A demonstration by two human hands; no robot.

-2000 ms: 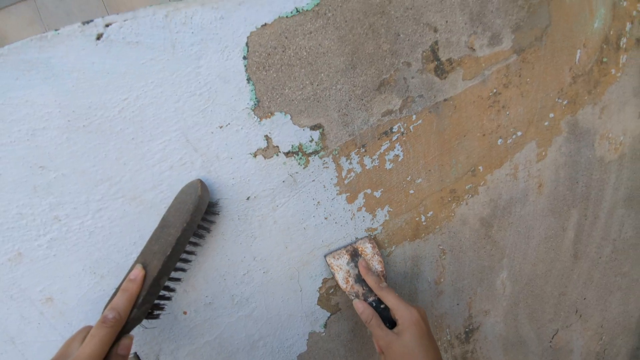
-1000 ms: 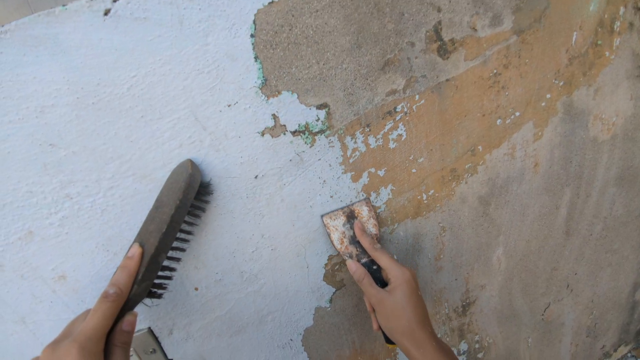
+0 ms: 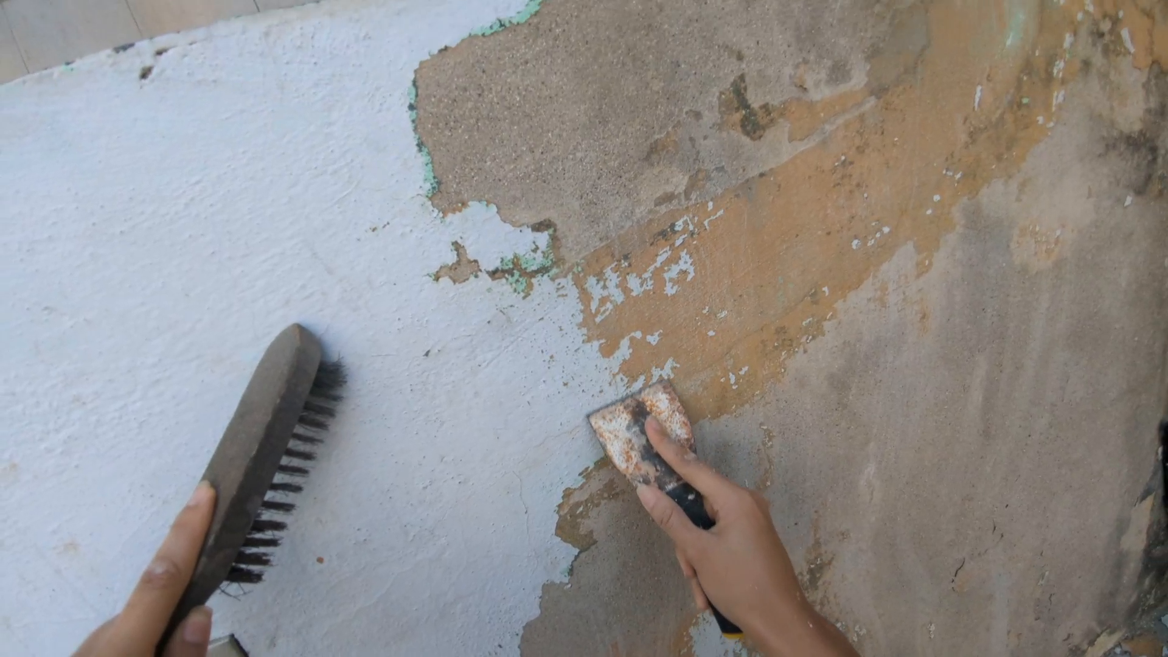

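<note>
My right hand [image 3: 744, 547] grips the black handle of a paint scraper [image 3: 643, 429] with a rusty, paint-spotted blade. The blade's edge lies at the border between the white paint [image 3: 438, 411] and the bared ochre layer [image 3: 730, 301] of a wall. At the lower left my left hand [image 3: 160, 584] holds a wire brush [image 3: 260, 456] by its dark wooden body. The bristles face right, and the brush is over the white paint; whether they touch it I cannot tell.
Bare grey-brown plaster [image 3: 967, 456] spreads over the right side, with another rough bare patch [image 3: 566, 109] at the top. Green paint [image 3: 525, 265] shows along the flaked edges. Pale tiles [image 3: 82, 32] lie beyond the wall's edge at the upper left. A small object [image 3: 226, 646], partly hidden, is beside my left hand.
The scraper's blade stays near the same paint border, its tilt slightly altered. Both hands keep hold of their tools. The view has shifted a little.
</note>
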